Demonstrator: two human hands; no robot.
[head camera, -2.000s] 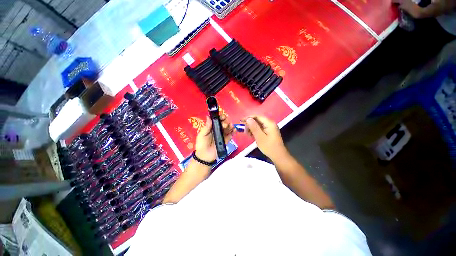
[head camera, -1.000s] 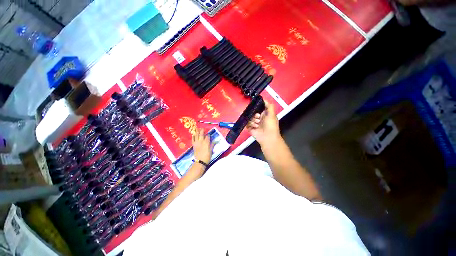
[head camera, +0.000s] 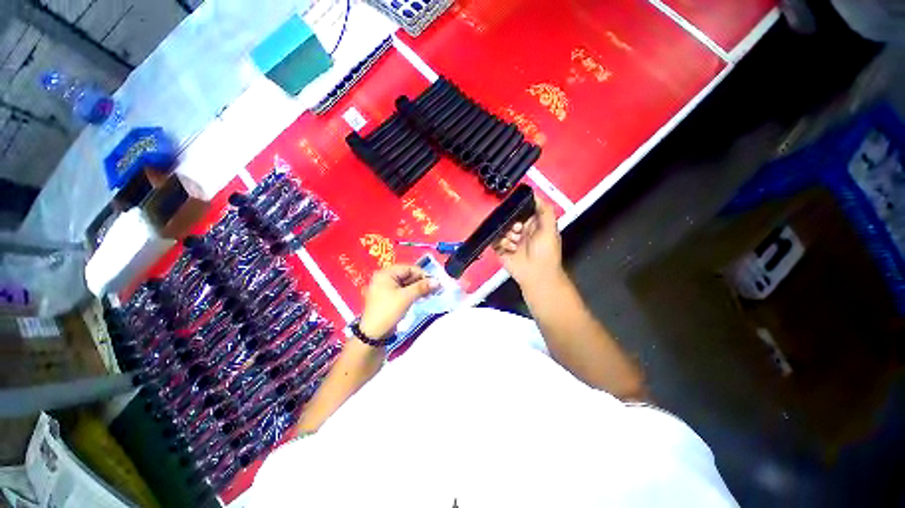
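My right hand (head camera: 532, 242) holds a black housing (head camera: 490, 230) by its upper end, tilted, near the table's front edge. My left hand (head camera: 393, 298) pinches the edge of a thin clear plastic bag (head camera: 443, 292) beside the housing's lower end. The bag lies over a blue-white flat packet (head camera: 409, 329), partly hidden by the hand. A screwdriver (head camera: 431, 245) with a blue handle lies on the red cover, its handle close to the housing. Loose black housings (head camera: 470, 135) lie side by side in two adjoining groups beyond my hands.
Bagged units (head camera: 233, 327) lie in dense columns at the left. Small open boxes (head camera: 129, 250), a blue bin (head camera: 139, 156), a teal box (head camera: 292, 56) and a water bottle (head camera: 89, 103) stand beyond. A cardboard box (head camera: 734, 337) and blue crate (head camera: 863, 164) are at the right, below the table.
The screwdriver has left my right hand and lies on the table. The housing has passed from my left hand to my right. My left hand has taken hold of a clear bag from the packet.
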